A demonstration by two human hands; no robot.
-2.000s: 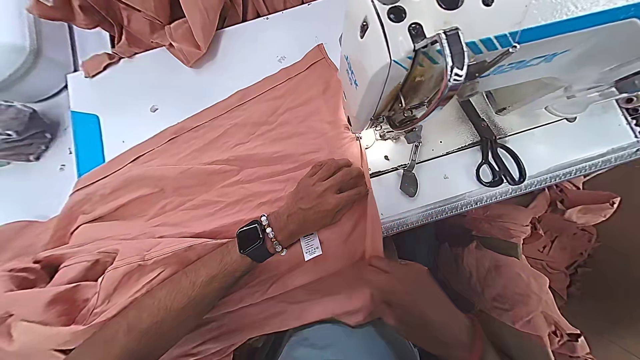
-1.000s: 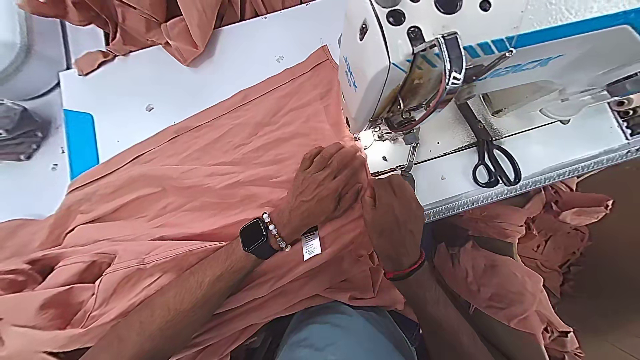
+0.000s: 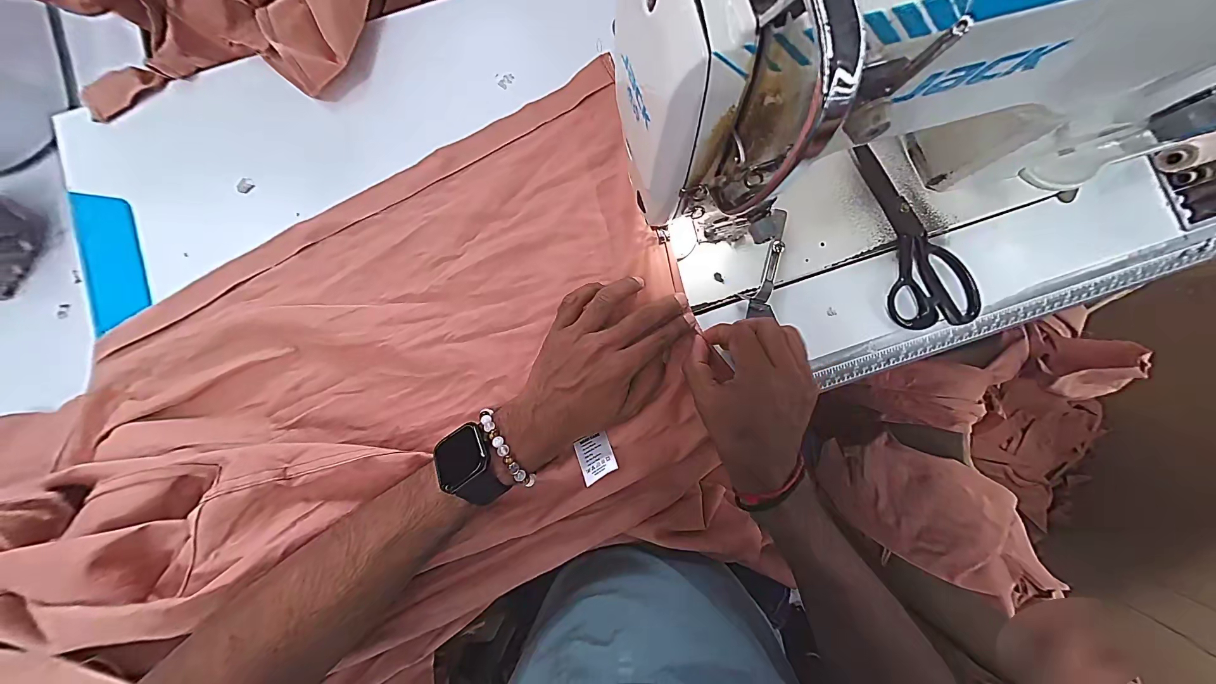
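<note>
A salmon-pink cloth garment (image 3: 408,313) lies spread over the table, its right edge running under the lit needle area of a Jack sewing machine (image 3: 665,104). My left hand (image 3: 608,356), with a watch and a beaded bracelet at the wrist, rests flat on the cloth beside that edge, fingers spread. My right hand (image 3: 755,394) pinches the cloth edge between thumb and fingers, just below the presser foot area and close to my left fingertips. A small white care label (image 3: 596,459) shows on the cloth below my left hand.
Black-handled scissors (image 3: 917,256) lie on the machine bed to the right. A measuring tape strip (image 3: 1007,328) runs along the table's front edge. More pink cloth (image 3: 950,494) hangs in a heap at the lower right, and another bundle (image 3: 256,38) sits at the upper left.
My right hand has come up from the cloth's lower edge to the seam edge near the machine. My left hand's fingers have spread out.
</note>
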